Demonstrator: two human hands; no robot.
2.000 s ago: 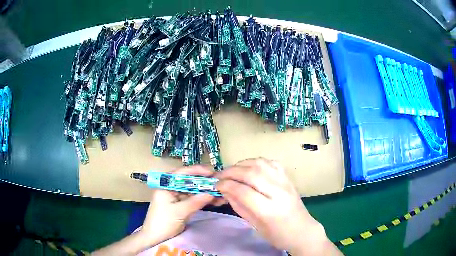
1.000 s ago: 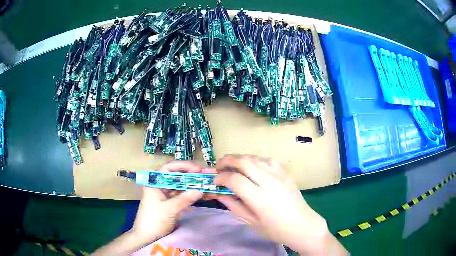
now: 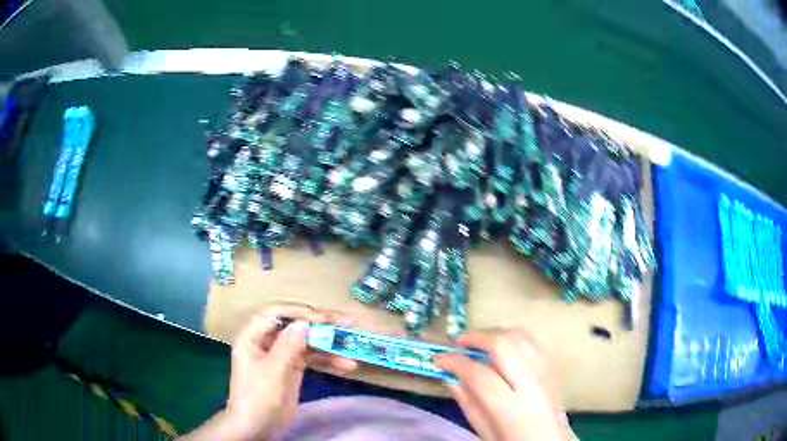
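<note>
A light blue housing (image 3: pixel 380 350) with a green circuit board inside is held level between my hands, above the near edge of the cardboard. My left hand (image 3: pixel 274 357) grips its left end, with fingers at the dark tip. My right hand (image 3: pixel 505 379) holds its right end, fingertips on the housing's edge. A large heap of circuit boards (image 3: pixel 414 164) lies on the cardboard sheet (image 3: pixel 285 288) beyond my hands. The picture is blurred, so the seating of the board in the housing cannot be told.
A blue tray (image 3: pixel 690 344) with light blue housings (image 3: pixel 752 250) stands at the right. Two light blue filled housings (image 3: pixel 69 164) lie on the dark green surface at the left. A small black piece (image 3: pixel 601 332) lies on the cardboard. Part of a person (image 3: pixel 65 30) shows at the upper left.
The view has turned left, so the bench appears shifted right and the left housings show fully. My left hand has moved to the dark tip; my right hand holds nearer the far right end.
</note>
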